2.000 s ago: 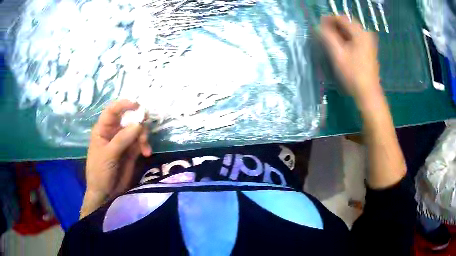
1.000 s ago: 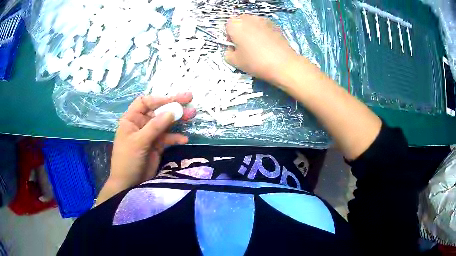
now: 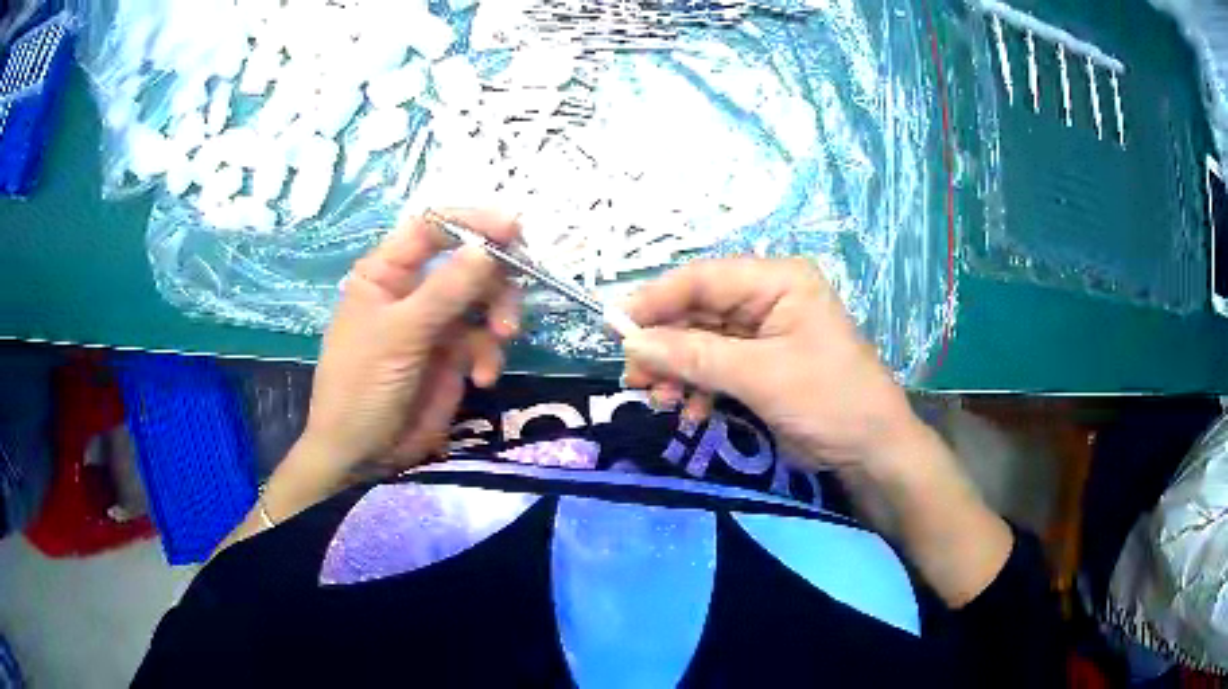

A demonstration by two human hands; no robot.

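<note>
My left hand (image 3: 418,337) pinches the far end of a thin grey metal shaft (image 3: 539,273) between thumb and fingertips. A white head is not clearly visible in it; the fingers may hide it. My right hand (image 3: 754,357) grips a white sleeve (image 3: 621,323) at the near end of the shaft. The shaft slants between both hands, above the front edge of the plastic bag. Loose white sleeves (image 3: 579,202) lie beyond the hands, white heads (image 3: 303,168) at left, and dark metal shafts (image 3: 646,24) at the top.
A clear plastic bag (image 3: 882,256) with a red line lies under the parts. A clear tray (image 3: 1098,222) at right holds a row of several assembled pieces (image 3: 1067,84). A blue basket (image 3: 30,101) is at far left. A blue container (image 3: 189,451) and a red object (image 3: 84,498) are below the bench.
My right hand has gone from the tray to the shaft pile and then back to my left hand. The shaft now spans both hands. The white head is no longer clearly seen.
</note>
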